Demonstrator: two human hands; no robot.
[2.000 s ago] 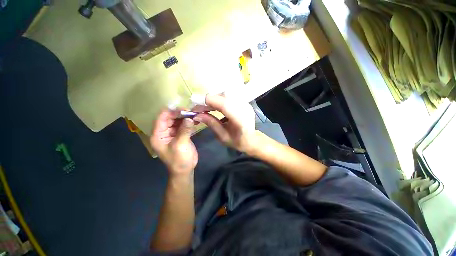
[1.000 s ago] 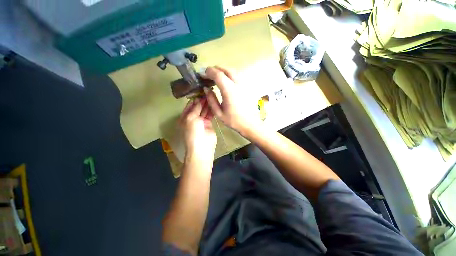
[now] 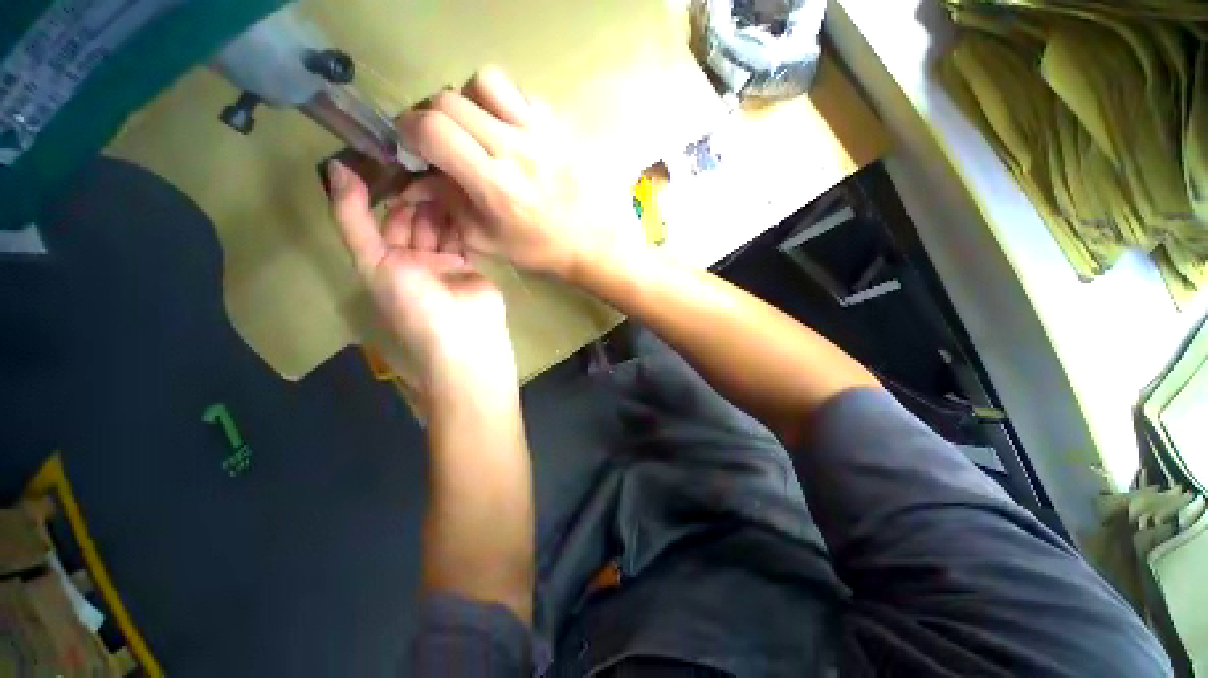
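Note:
The khaki-yellow panel (image 3: 285, 285) lies over the press base. The silver press shaft (image 3: 347, 122) comes down from the upper left to the brown head block (image 3: 384, 176), mostly covered by my hands. My left hand (image 3: 431, 285) is palm up below the block, one finger raised against its left end and the others curled. My right hand (image 3: 503, 179) is bent over the block's right side, fingertips by the shaft's lower end. A small pale bit (image 3: 409, 158) shows at those fingertips. Whether either hand holds a part is hidden.
The green press body (image 3: 126, 99) is at upper left. A clear bag of parts (image 3: 764, 47) and dark loose parts (image 3: 702, 155) lie right, near a yellow button box (image 3: 652, 203). Stacked panels (image 3: 1073, 133) lie on the white table (image 3: 974, 265). The floor (image 3: 172, 318) is dark.
Two seconds ago my hands were together near the panel's front edge, with a dark badge visible below the block. Now both are up at the block and the badge is out of sight.

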